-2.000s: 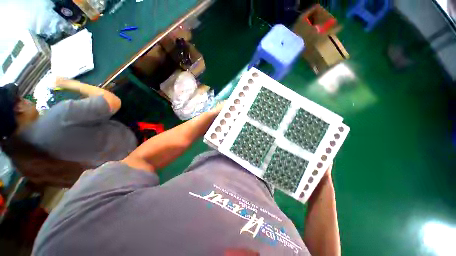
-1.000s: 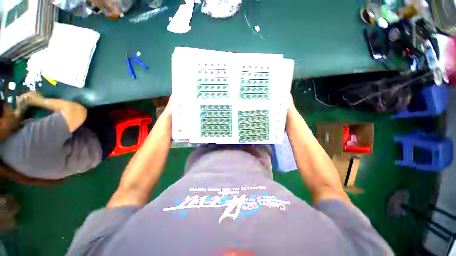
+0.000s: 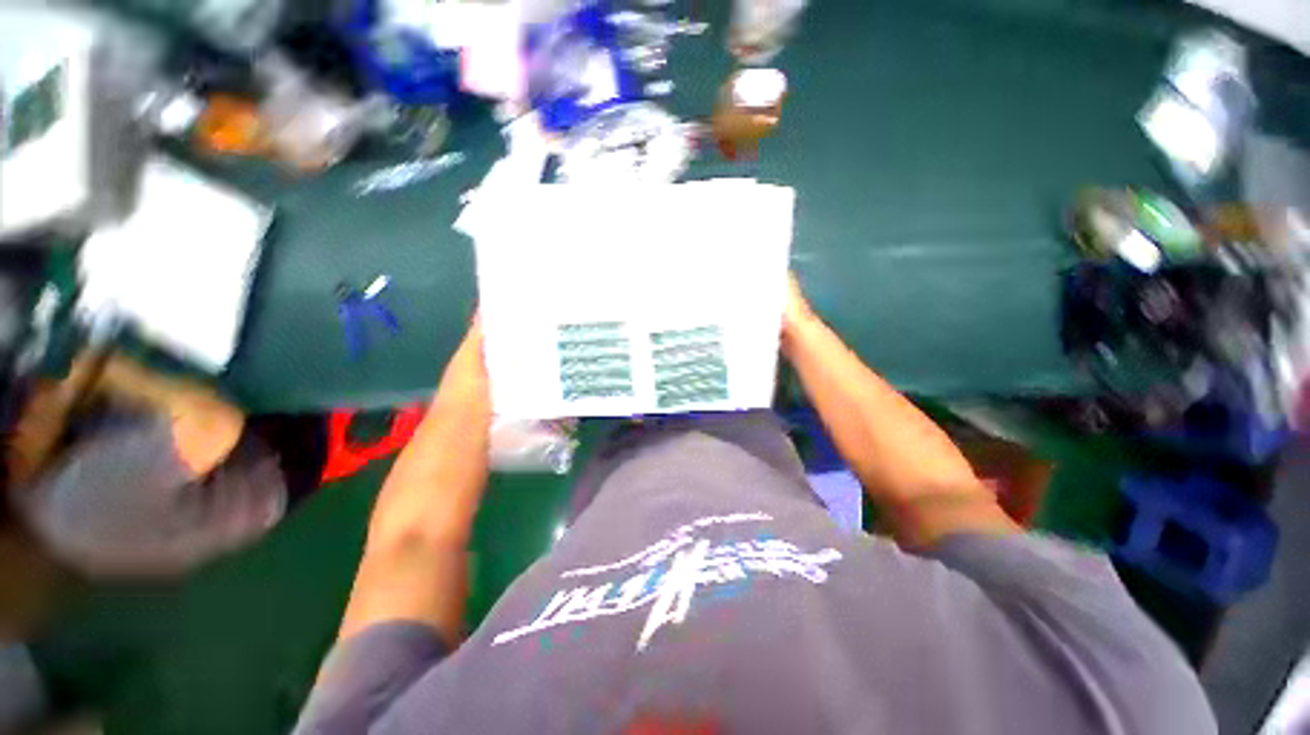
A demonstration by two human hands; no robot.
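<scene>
A white PCB tray stack [image 3: 632, 259] is held in front of my chest, over the front edge of the green bench. Its upper part is washed out by glare. Two green PCB panels [image 3: 644, 365] show in its lower half. My left hand [image 3: 484, 338] holds the left side, mostly hidden by the tray. My right hand [image 3: 790, 305] holds the right side, its fingers hidden behind or under the tray.
Blue-handled cutters [image 3: 368, 319] lie on the bench [image 3: 934, 172]. Another person's arm [image 3: 144, 395] is at the left, beside a white sheet or tray [image 3: 180, 266]. Blurred dark equipment [image 3: 1164, 323] stands at right. A brown bottle [image 3: 747, 115] stands behind the tray stack. Stools are below.
My view has turned from the floor side to face the bench, and the tray stack has come round with it. Both hands still hold it. More of the bench's back area shows.
</scene>
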